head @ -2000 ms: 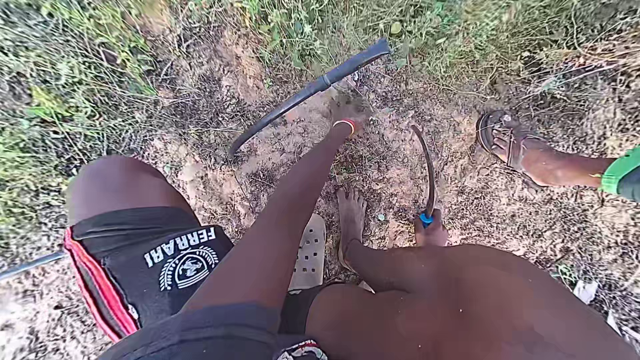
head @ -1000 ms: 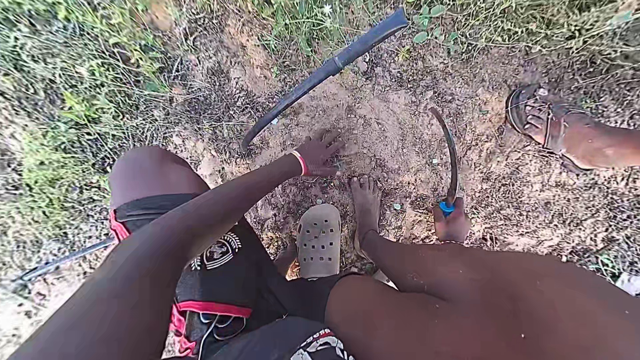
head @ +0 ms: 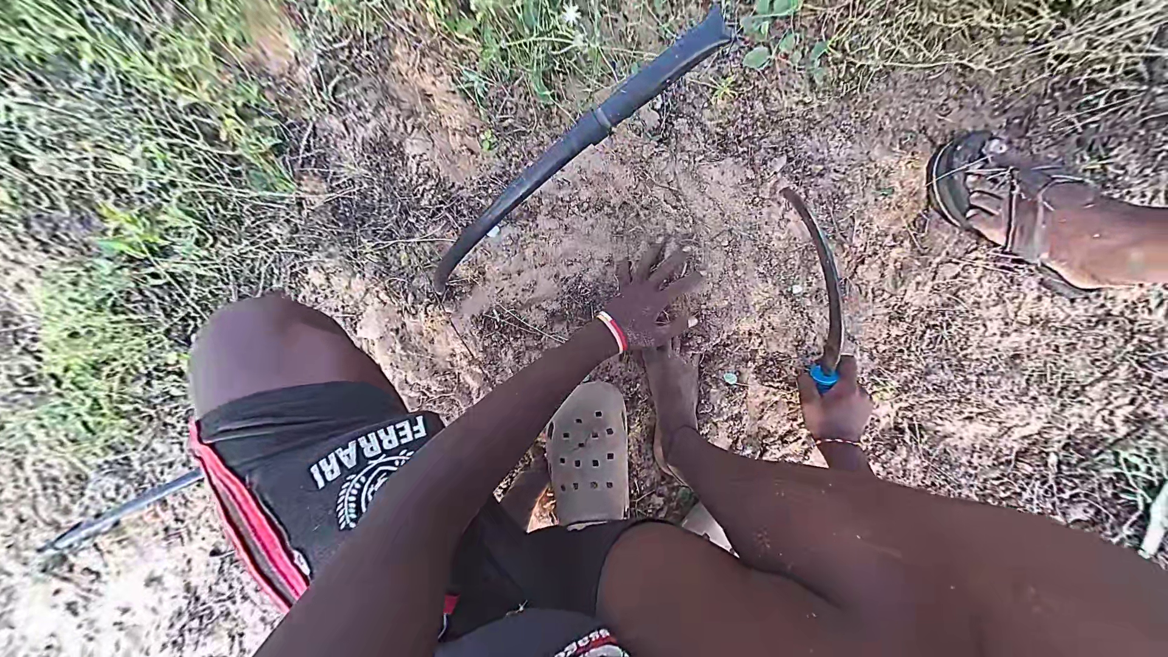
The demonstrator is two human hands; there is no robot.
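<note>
My left hand [head: 650,299], with a red and white wristband, is spread with fingers apart, low over the dirt beside the toes of a bare foot [head: 673,388]. It holds nothing. At the right, my right hand [head: 837,406] grips the blue handle [head: 823,376] of a sickle with a dark curved blade [head: 829,274], its tip pointing away from me. A long, dark, slightly curved tool [head: 575,137] lies on the ground ahead, one end wider and a collar near its middle; its exact kind is unclear.
A tan clog with holes [head: 589,452] lies left of the bare foot. At the right is another person's foot in a dark sandal [head: 1031,214]. Grass [head: 128,182] grows at the left and top. A thin dark rod [head: 119,520] shows behind the bent knee at the lower left.
My left hand has come back from near the long dark tool to the ground by the bare foot's toes. The right hand keeps its grip on the sickle. The view has shifted somewhat.
</note>
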